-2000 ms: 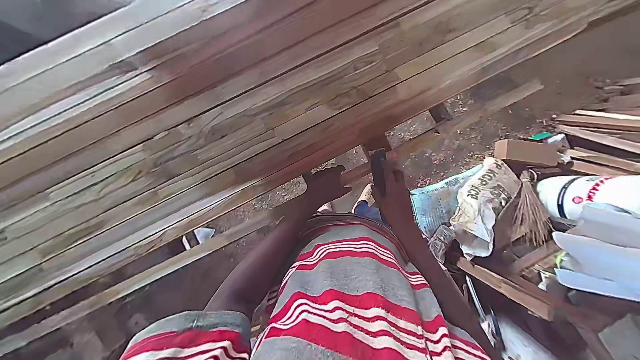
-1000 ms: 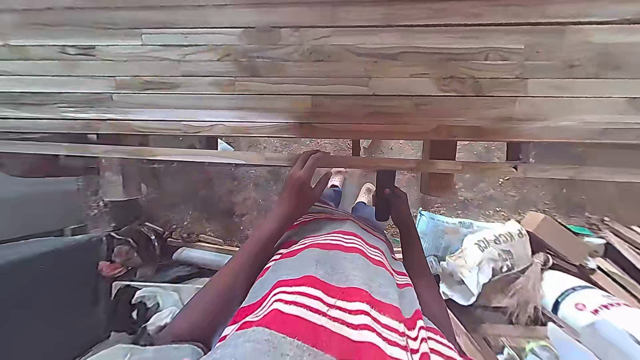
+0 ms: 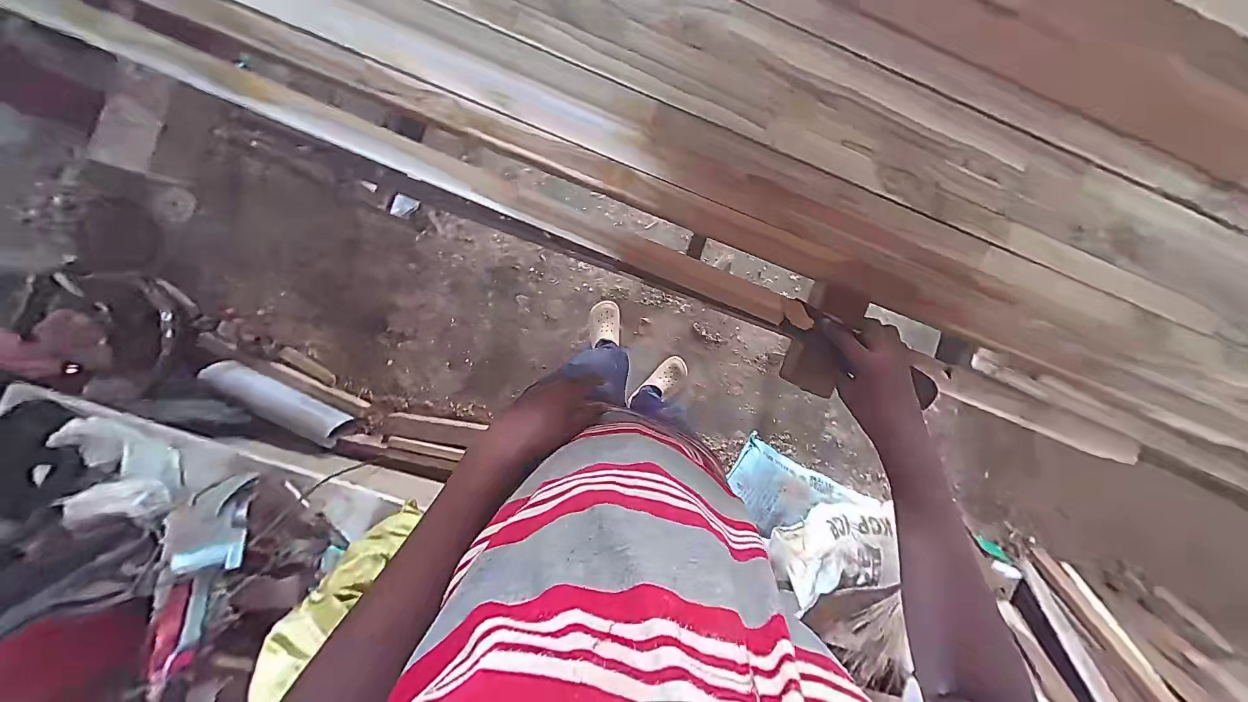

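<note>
Long wooden planks (image 3: 741,127), laid side by side, slant across the upper part of the head view. A narrow wooden strip (image 3: 546,210) runs apart from them along the near side. My right hand (image 3: 876,363) is closed around a dark tool (image 3: 921,385) at this strip, near a wooden upright (image 3: 814,361); the tool's kind cannot be told. My left hand (image 3: 554,414) hangs low at my waist in front of the striped shirt, away from the wood. Its fingers are blurred, and whether they hold anything cannot be told.
Pale clogs on my feet (image 3: 604,322) stand on the dirt ground. Sacks (image 3: 838,546) and a bundle of bristles (image 3: 877,634) lie at lower right, beside wood offcuts (image 3: 1102,624). At left lie a grey tube (image 3: 273,400), a yellow-green sack (image 3: 331,604) and mixed scraps (image 3: 127,487).
My left hand has left the wooden strip and dropped to my waist. My right hand, low beside the dark tool earlier, is now farther right at the strip. The view has tilted strongly.
</note>
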